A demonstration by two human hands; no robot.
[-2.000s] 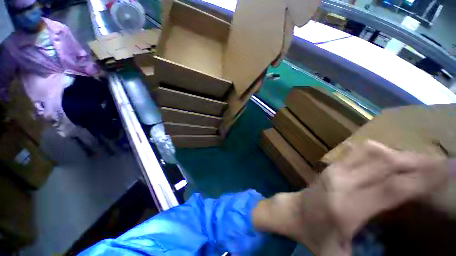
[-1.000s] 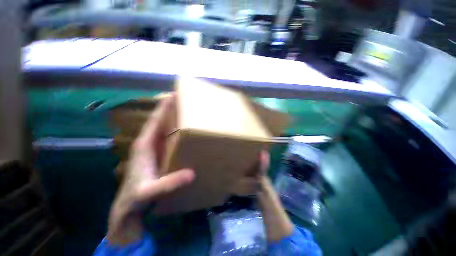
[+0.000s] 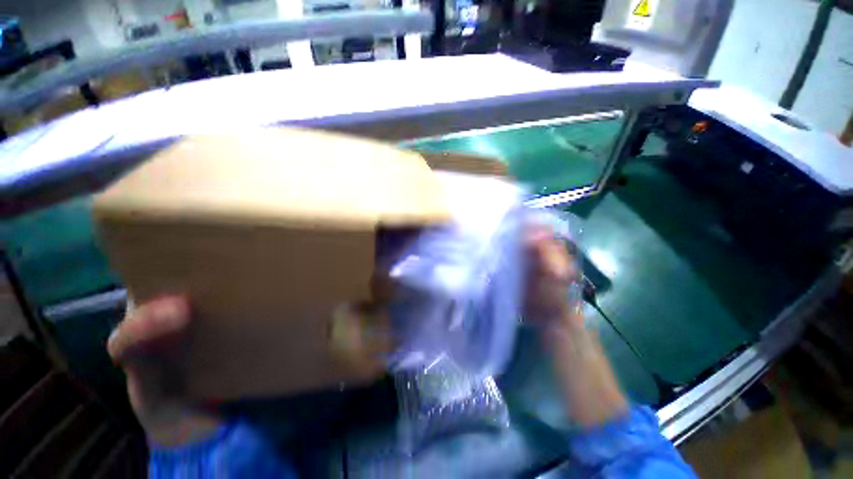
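A brown mailer box (image 3: 253, 290) is held up in front of me, with its right end open. My left hand (image 3: 159, 365) grips its lower left side. My right hand (image 3: 561, 299) is blurred and holds a clear air-column bag (image 3: 468, 281) at the box's open right end. The bag is partly inside or against the opening; its contents cannot be made out. Another clear air-column bag (image 3: 449, 402) lies on the green conveyor (image 3: 655, 262) below the box. More clear wrap shows behind my right hand.
A long white shelf (image 3: 374, 89) runs behind the conveyor. A brown box (image 3: 472, 165) shows partly behind the held box. A dark machine housing with a white top (image 3: 786, 131) stands at the right. A metal edge rail (image 3: 720, 384) runs at lower right. Dark brown stacked pieces show at lower left.
The held box has moved left and turned so its open end faces right. My right hand has left the box and taken hold of a clear bag. The view has shifted right.
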